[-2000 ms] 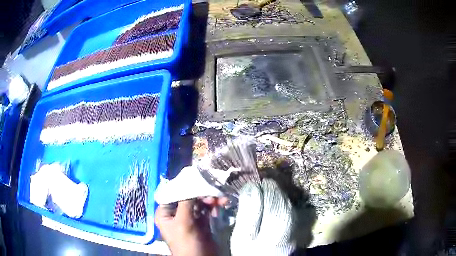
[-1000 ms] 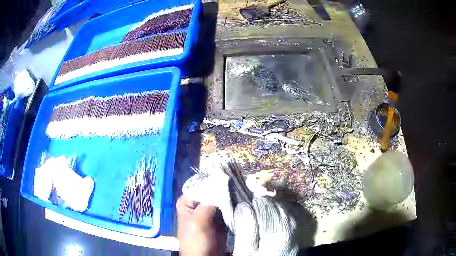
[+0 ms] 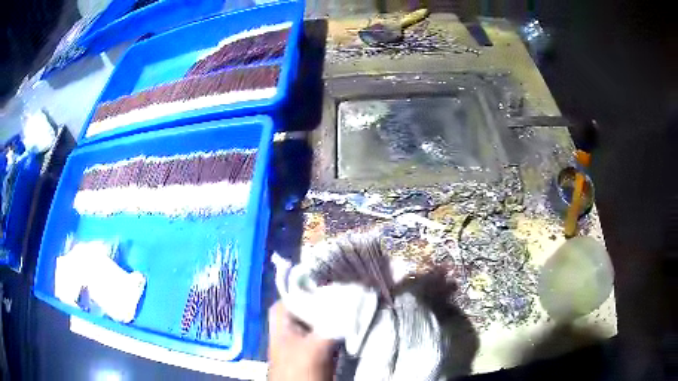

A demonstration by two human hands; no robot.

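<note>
My right hand (image 3: 398,338), in a white knit glove, holds a fanned bundle of thin brown wire leads (image 3: 360,262) at the bench's near edge. My bare left hand (image 3: 297,346) is beside it and grips a white cloth (image 3: 331,306) against the bundle's left side. The cloth hides the left fingers and part of the leads. The near blue tray (image 3: 266,223) holds a long row of leads (image 3: 167,171), a loose pile (image 3: 214,294) and a folded white cloth (image 3: 100,281).
The solder pot (image 3: 416,138) lies ahead, with a bar (image 3: 541,120) sticking out right. Silvery dross (image 3: 483,253) lies before it. A round tin (image 3: 565,186) with an orange brush (image 3: 575,205) and a round pale block (image 3: 576,277) are right. A scraper (image 3: 386,31) lies behind.
The lead bundle has fanned out again above the gloved hand after looking narrower and partly covered. The cloth has shifted around the leads. The whole view has shifted slightly.
</note>
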